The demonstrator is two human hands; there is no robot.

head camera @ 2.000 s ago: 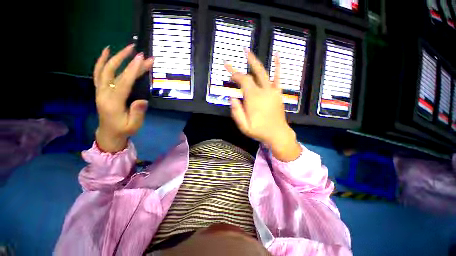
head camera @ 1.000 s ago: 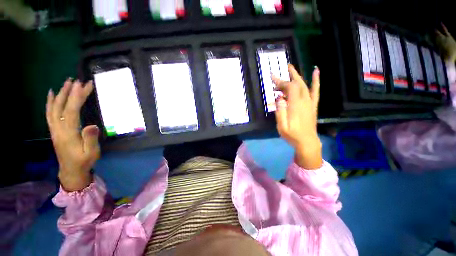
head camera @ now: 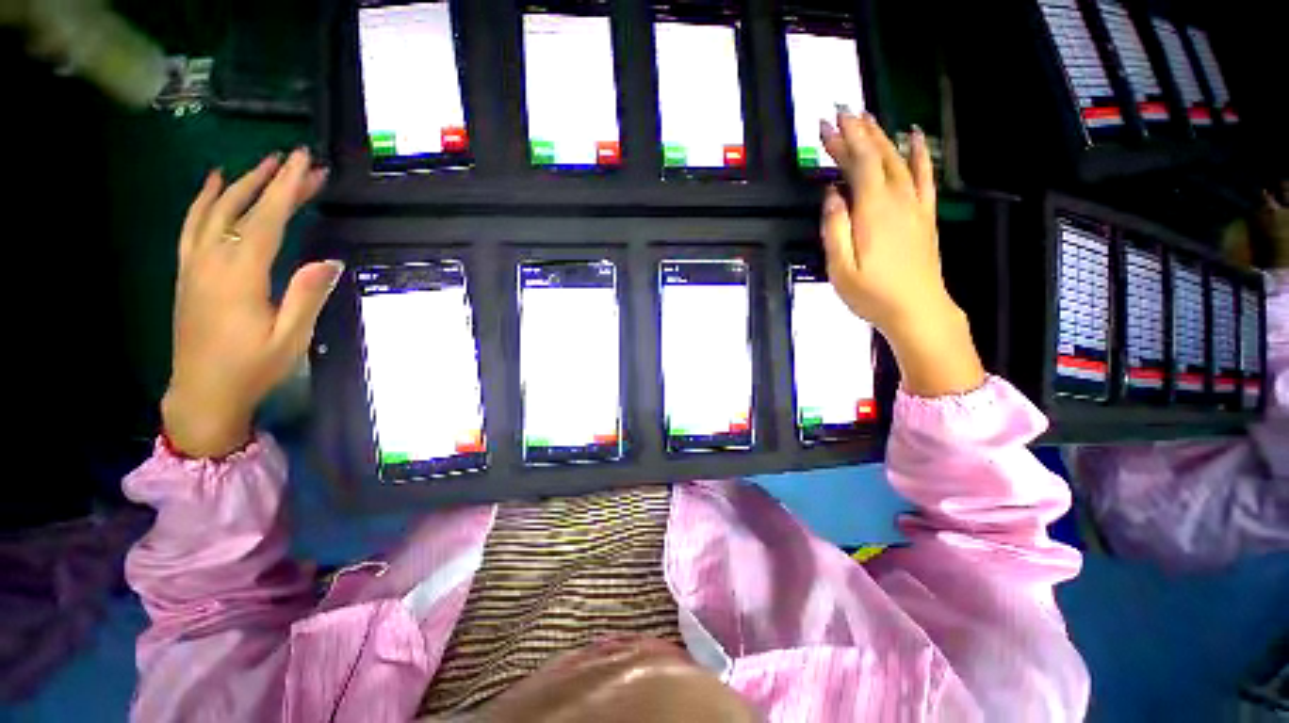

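A near black phone tray (head camera: 566, 240) holds a row of smartphones (head camera: 573, 360) with white pass/fail screens, green and red buttons at the bottom corners. A far tray (head camera: 488, 99) right behind it holds another such row (head camera: 700, 85). My right hand (head camera: 888, 233) is over the right end, fingertips at the lower part of the far tray's rightmost phone; it partly covers the near tray's rightmost phone. Whether a fingertip touches the screen I cannot tell. My left hand (head camera: 243, 304) is empty, fingers apart, beside the trays' left end.
More trays with lit list-screen phones (head camera: 1084, 318) lie at the right, with others behind them (head camera: 1081, 64). Another person's pink sleeve (head camera: 1180, 502) and part of a hand are at the right edge. A blurry yellow-green item (head camera: 99, 50) is at the far left.
The far tray now shows more fully. The near phones changed from list or blank screens to white screens with green and red buttons. My right hand moved from the near tray's rightmost phone to the far one.
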